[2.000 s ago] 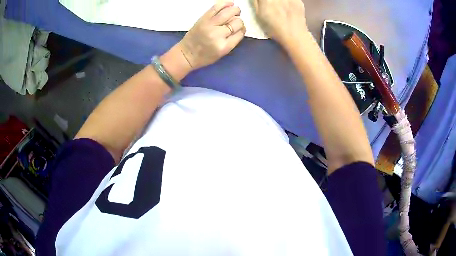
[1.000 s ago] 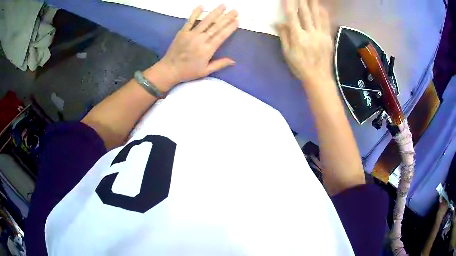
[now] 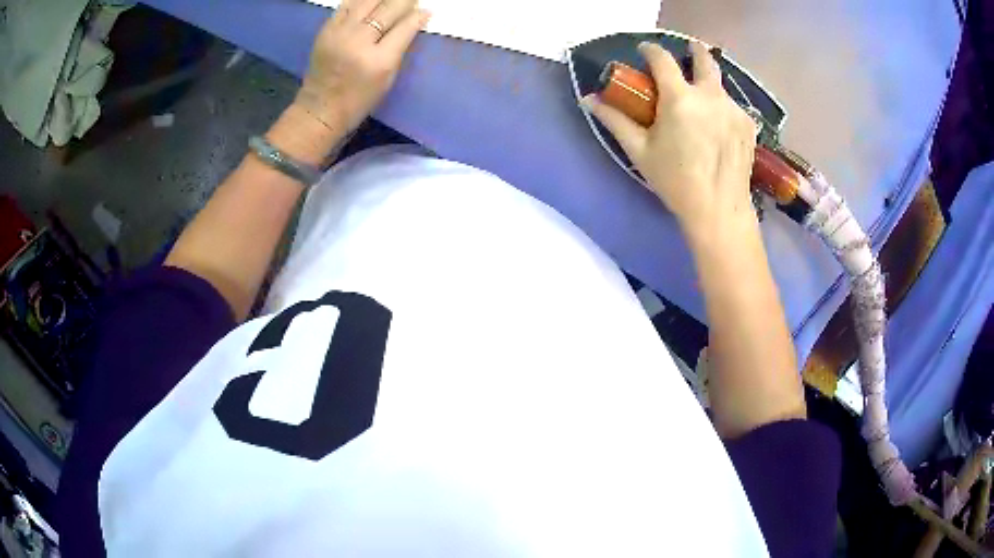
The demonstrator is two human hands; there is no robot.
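The cream garment point(image 3: 523, 20) lies at the top edge of the picture, mostly cut off, with its straight front edge towards me. My right hand point(image 3: 698, 136) is closed around the orange-brown handle of the black steam iron point(image 3: 594, 60). The iron's tip points left and sits at the garment's right end, close to its edge. My left hand point(image 3: 365, 49) is at the garment's left part by the front edge, fingers bent; whether it pinches the cloth is hidden.
The blue-violet table cover point(image 3: 491, 114) runs under the garment and iron. The wrapped steam hose point(image 3: 869, 316) drops from the iron past a brown board point(image 3: 910, 245) at the right. Pale cloth point(image 3: 38, 76) hangs at left above the grey floor with scraps.
My right hand has left the garment and taken hold of the iron, which has moved left to the cloth's end. My left hand has shifted left and its fingers have curled.
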